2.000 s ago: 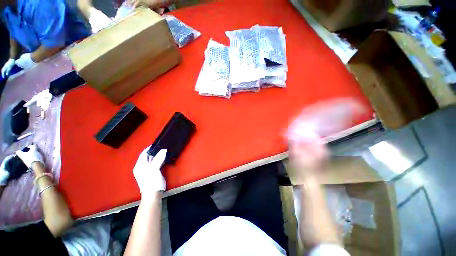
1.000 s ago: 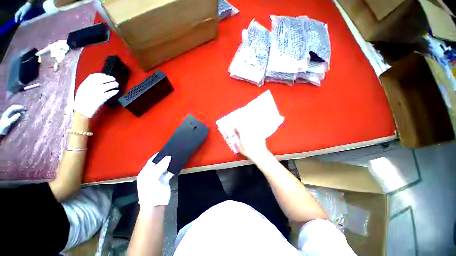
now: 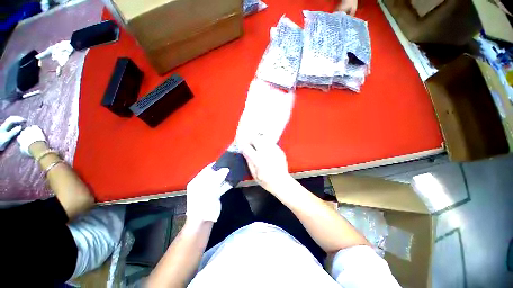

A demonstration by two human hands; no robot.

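Observation:
My left hand, in a white glove, grips a black unit close to the table's front edge. My right hand, which looks bare, holds the near end of a whitish bubble bag at the unit's far end. The bag stretches away over the red surface, its far end touching the bagged units. How far the unit is inside the bag is hidden by my hands. Several silvery bagged units lie side by side beyond; one shows a dark spot.
Two black units stand left on the red surface, below a closed carton. A co-worker's gloved hands rest at the left on pinkish wrap. Another person's hand is at the far edge. An open carton of bags is below right.
My hands have come together, bringing the unit and bag into contact. The co-worker's hand has left the second black unit beside the first and moved back left. A hand has appeared at the far edge.

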